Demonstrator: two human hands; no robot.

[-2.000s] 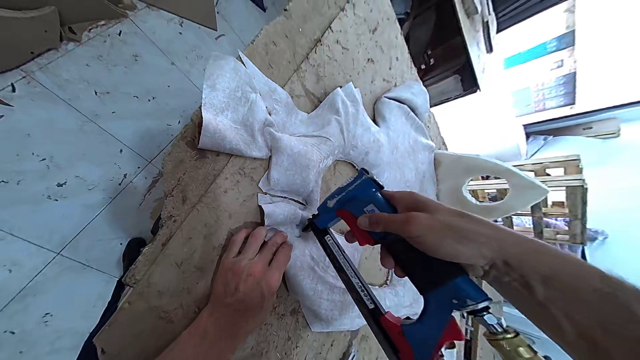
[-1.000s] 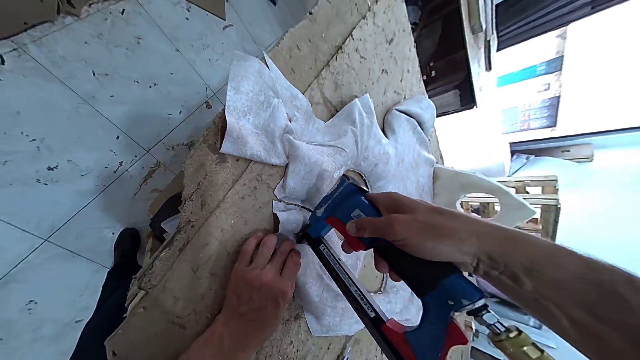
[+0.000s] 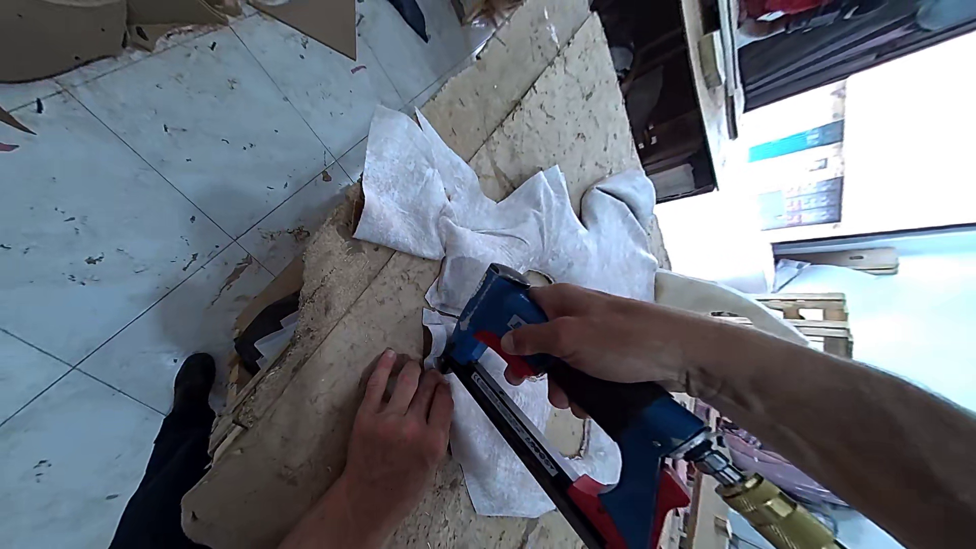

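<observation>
My right hand (image 3: 564, 335) grips a blue and red pneumatic staple gun (image 3: 496, 305) by its handle, with a brass air fitting (image 3: 770, 511) at its lower end. The gun's nose meets the edge of a pale, suede-like upholstery piece (image 3: 518, 236) beside a small slit. My left hand (image 3: 404, 412) lies palm down, its fingertips at that same edge, just left of the nose. The material spreads in several flaps and has an opening partly hidden behind the gun. Whether the left fingers pinch the edge cannot be told.
Under the material is a worn wooden board (image 3: 366, 305) with a rough edge. A pale cut-out panel (image 3: 709, 297) projects at the right, near wooden pallets (image 3: 823, 320). Dark furniture (image 3: 663, 91) stands at the top. Scraps dot the tiled floor (image 3: 152, 191); a dark shoe (image 3: 196, 377) shows lower left.
The view has shifted slightly. Both hands and the staple gun stay at about the same part of the material's edge.
</observation>
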